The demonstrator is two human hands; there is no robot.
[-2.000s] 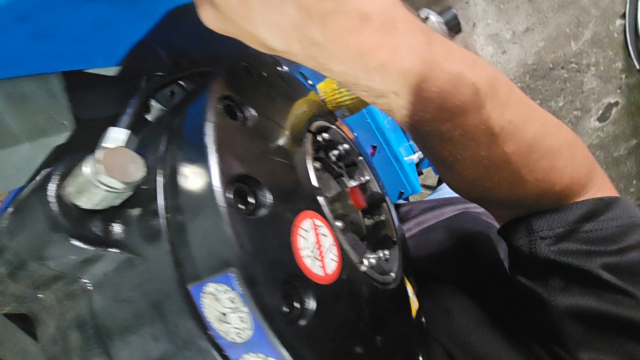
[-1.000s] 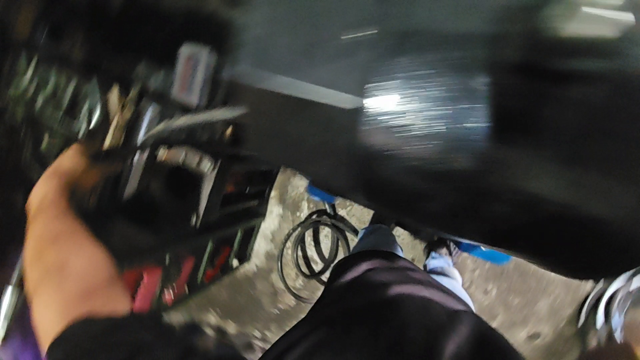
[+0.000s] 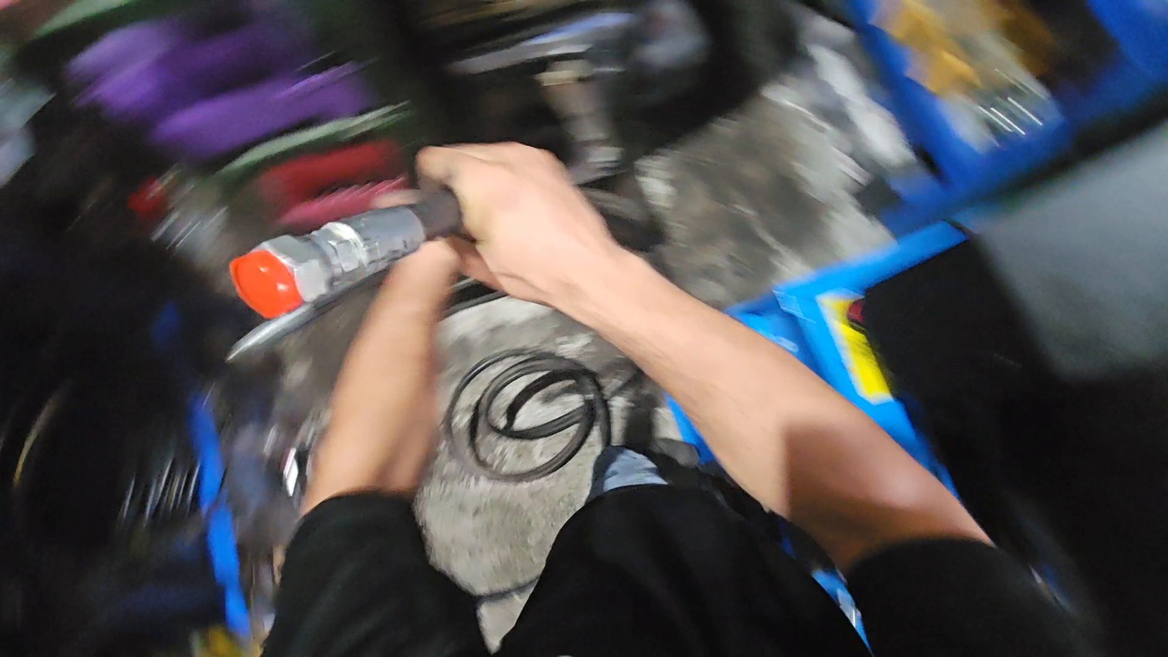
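My right hand (image 3: pixel 520 214) is closed around a black hydraulic hose, close behind its metal end fitting (image 3: pixel 351 248). An orange cap (image 3: pixel 265 284) covers the fitting's hex end, which points left. Just below and behind the right hand is my left hand (image 3: pixel 436 246), mostly hidden by it and by the hose; what its fingers do cannot be made out. A thin metal shaft with a pointed tip (image 3: pixel 274 336) runs beneath the fitting, and its other end disappears near my hands.
Coiled black hose (image 3: pixel 529 415) lies on the concrete floor (image 3: pixel 474 538) below my arms. Blurred purple objects (image 3: pixel 228 91) and red ones (image 3: pixel 333 178) are at upper left. A blue metal frame (image 3: pixel 821 319) with a yellow label stands on the right.
The view has swung strongly. A second ago my left hand reached among tools at the left; now both hands are together at the capped hose, which neither earlier frame plainly shows.
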